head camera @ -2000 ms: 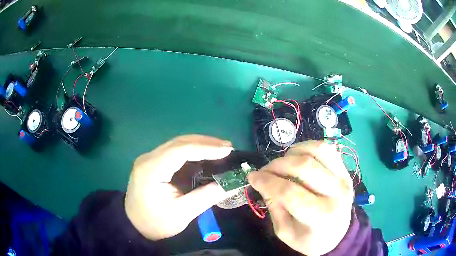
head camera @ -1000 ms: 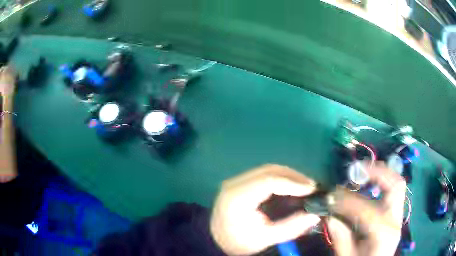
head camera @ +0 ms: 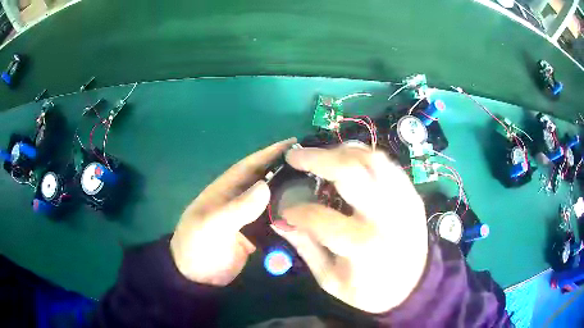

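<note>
A black speaker housing (head camera: 307, 138) is between my two hands at the middle, mostly hidden by them. Its speaker disc (head camera: 298, 195) shows blurred between my fingers. A blue battery (head camera: 278, 262) with a reddish end hangs below the hands. A thin red wire (head camera: 271, 211) curves beside the disc. My left hand (head camera: 224, 214) grips the housing from the left, thumb and fingers at its edge. My right hand (head camera: 358, 224) is over its right side, fingertips at the upper edge and near the red wire. The small board is mostly hidden.
Several speaker assemblies with blue batteries stand at right, with a green board (head camera: 327, 113) trailing behind the hands. More assemblies (head camera: 93, 179) are at left. A raised green strip (head camera: 256, 45) runs across the back, holding one small assembly (head camera: 549, 75) at right and another (head camera: 13, 68) at left.
The view swung left and came back. The green board, plain between my fingertips before, is now mostly hidden. My right fingers are spread over the housing, and the battery end faces me more.
</note>
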